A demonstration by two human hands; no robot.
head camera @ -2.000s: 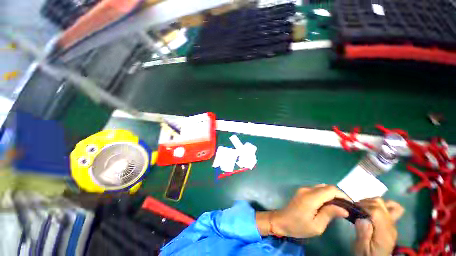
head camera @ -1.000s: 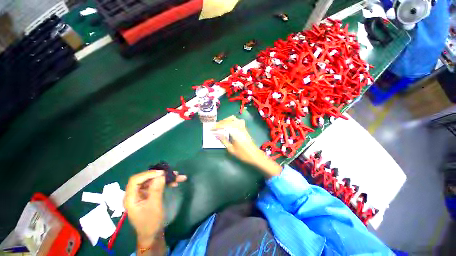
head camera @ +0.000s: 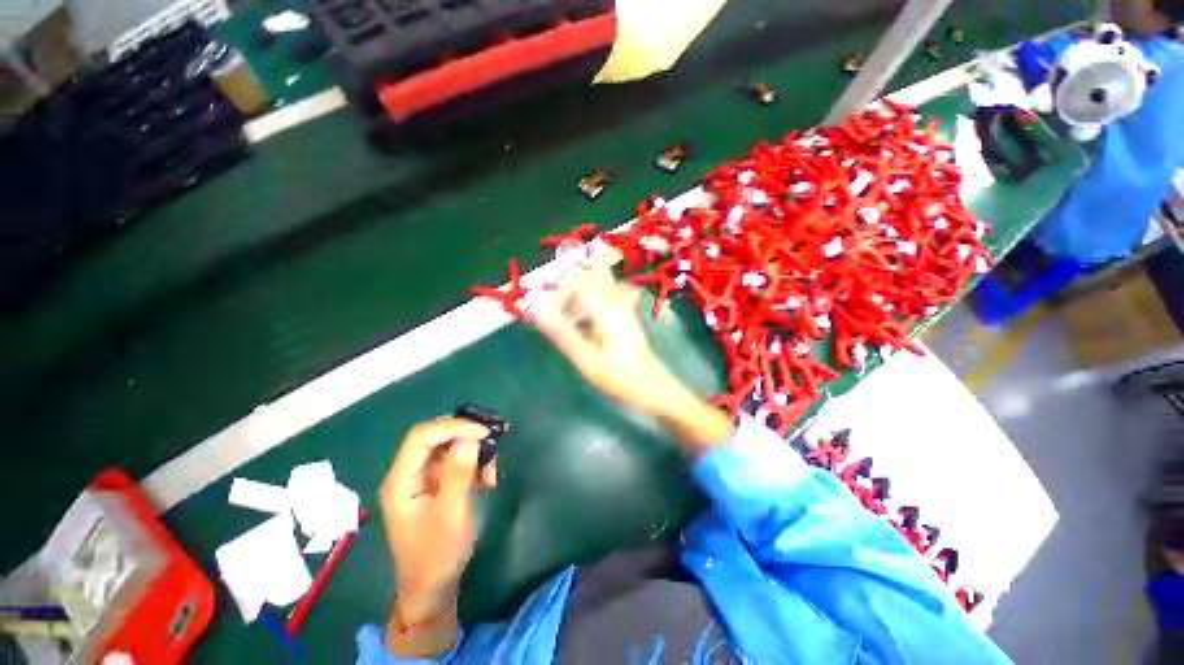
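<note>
My left hand (head camera: 435,507) is at lower centre-left, above the green bench. It grips a small black part (head camera: 483,426) between thumb and fingers, and the part's top end sticks out. My right hand (head camera: 600,331) is reached forward at the white strip, just left of the heap of red spring clamps (head camera: 831,247). Its fingers are blurred and bent down among a few loose clamps (head camera: 510,288). The bottle is mostly or wholly hidden there, so I cannot tell what the fingers hold. No white square shows beside the hand.
Small gold-and-black modules (head camera: 595,183) lie on the far green surface (head camera: 325,299). Loose white papers (head camera: 266,565), a red stick (head camera: 325,582) and a red-rimmed box (head camera: 162,559) are lower left. Clamped units (head camera: 896,507) line the white tray (head camera: 993,455). Another person's blue sleeve (head camera: 1110,163) shows upper right.
The view has swung right from the fan and phone to the clamp heap. The hands, together earlier, are apart. My right hand has moved from the white square forward to the bottle's place; the square no longer shows.
</note>
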